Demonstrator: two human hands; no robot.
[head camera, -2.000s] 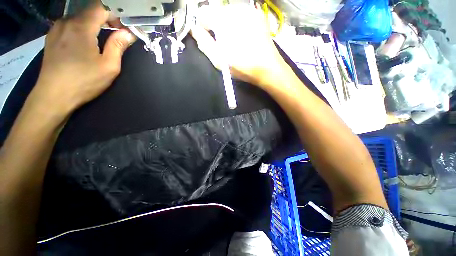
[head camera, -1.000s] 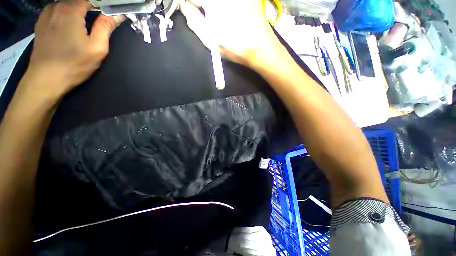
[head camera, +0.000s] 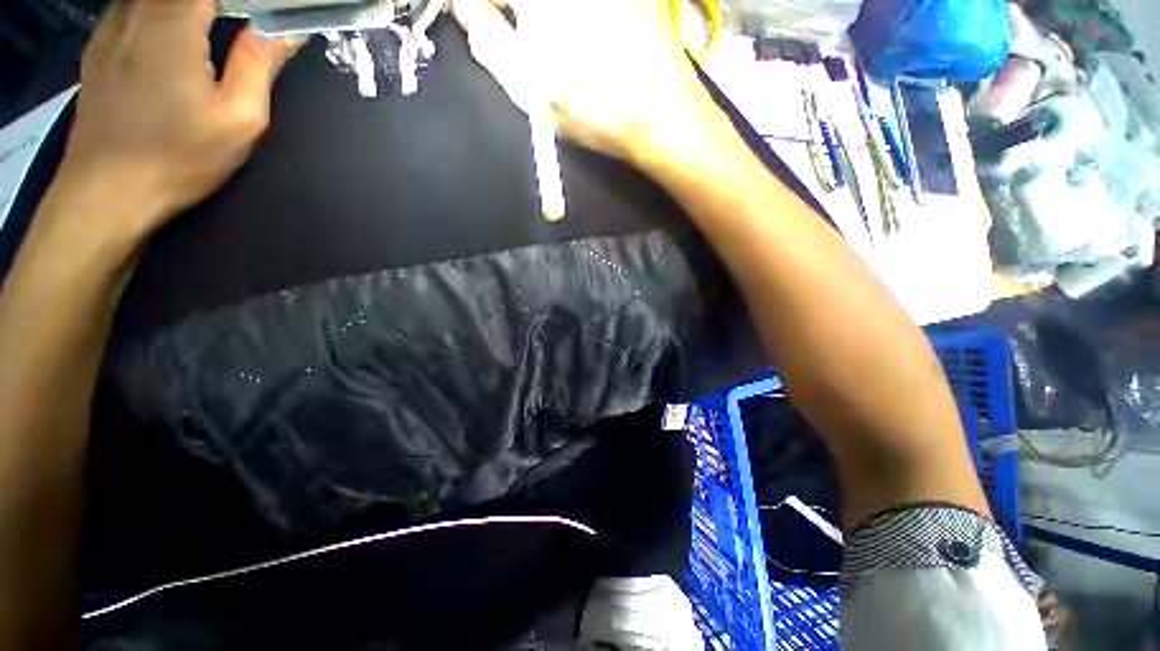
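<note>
A black jacket body (head camera: 420, 369) lies below the machine, its shiny wrinkled lining towards me and a smooth matte black part (head camera: 382, 191) above it. The presser foot area (head camera: 382, 57) stands over the cloth at the top. My left hand (head camera: 178, 115) rests on the cloth left of the presser foot, its fingertips cut off or hidden. My right hand (head camera: 573, 76), overexposed, is right of the presser foot with a slim white rod (head camera: 548, 165) sticking out below it. A white piping line (head camera: 369, 539) runs along the black cloth at the bottom.
A blue crate (head camera: 751, 534) with black pieces is at lower right. Pens and small tools (head camera: 846, 159), a phone (head camera: 929, 140) and a blue bag (head camera: 935, 38) lie at upper right, beside plastic-wrapped items (head camera: 1081, 178). Yellow scissor handles (head camera: 697, 26) show behind my right hand.
The presser foot, both hands and the rod sit higher in the picture. The jacket's shiny lining has also shifted up and its folds have changed. My right hand keeps the rod.
</note>
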